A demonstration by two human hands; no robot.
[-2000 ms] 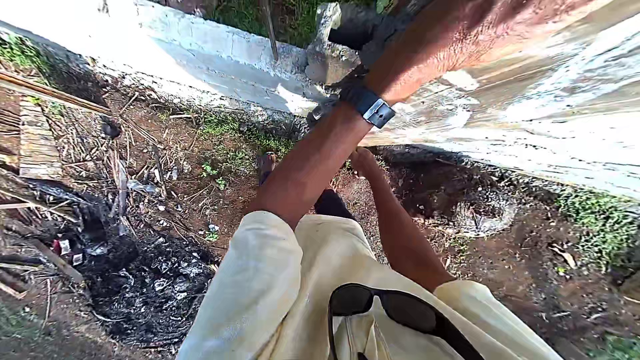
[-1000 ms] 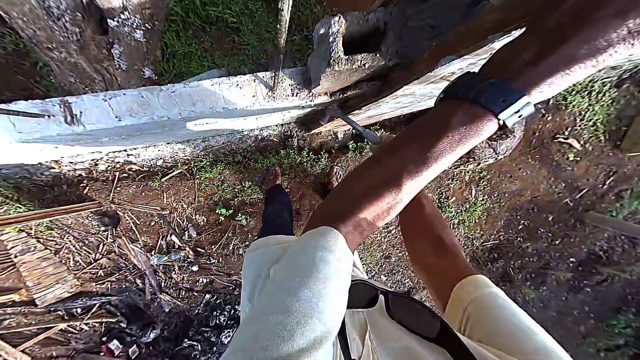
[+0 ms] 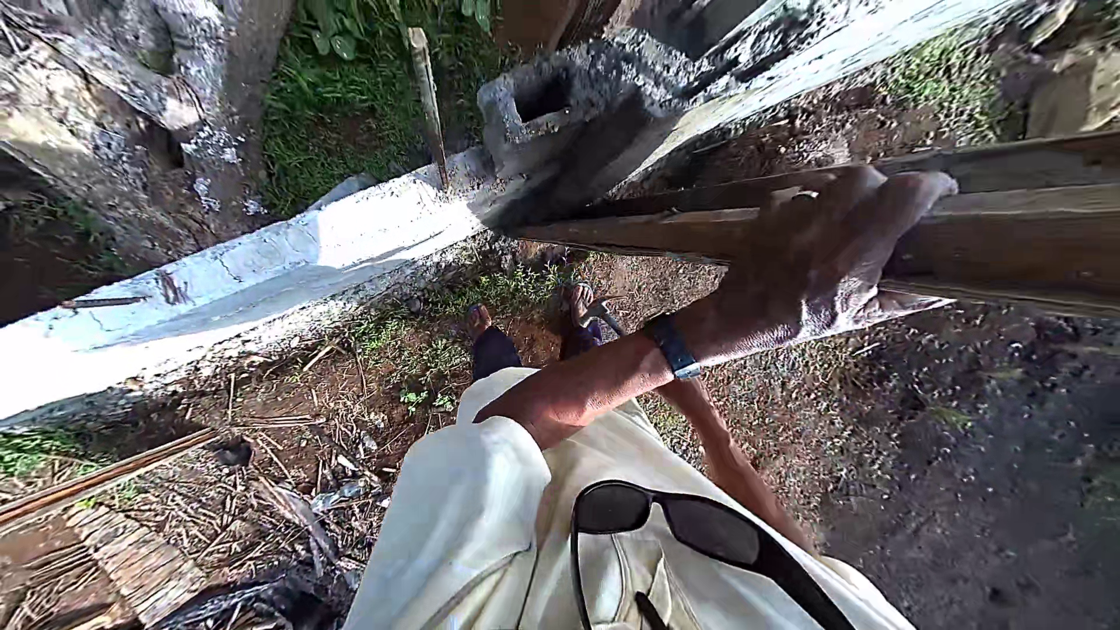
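My left hand (image 3: 836,236), below a wrist with a dark watch, reaches across to the right and is closed around a long wooden timber (image 3: 1006,236). The timber runs from the right edge toward the concrete block on the low wall. Behind my left forearm, my right forearm (image 3: 726,455) slants up and left; the right hand itself is hidden there. A hammer (image 3: 602,313) shows by my foot, its handle passing out of sight behind the left forearm. Whether my right hand holds it is hidden. Sunglasses (image 3: 669,521) hang at the front of my pale shirt.
A whitewashed low wall (image 3: 289,254) crosses the view, with a hollow concrete block (image 3: 534,109) at its bend. A wooden stake (image 3: 426,96) stands behind it. Dry stalks (image 3: 219,516) and a woven mat-like piece (image 3: 131,551) lie at lower left. My feet stand near the wall.
The timber now shows in my left hand, which was out of frame a second ago. The hammer was near the wall then and now appears by my foot. The view has shifted.
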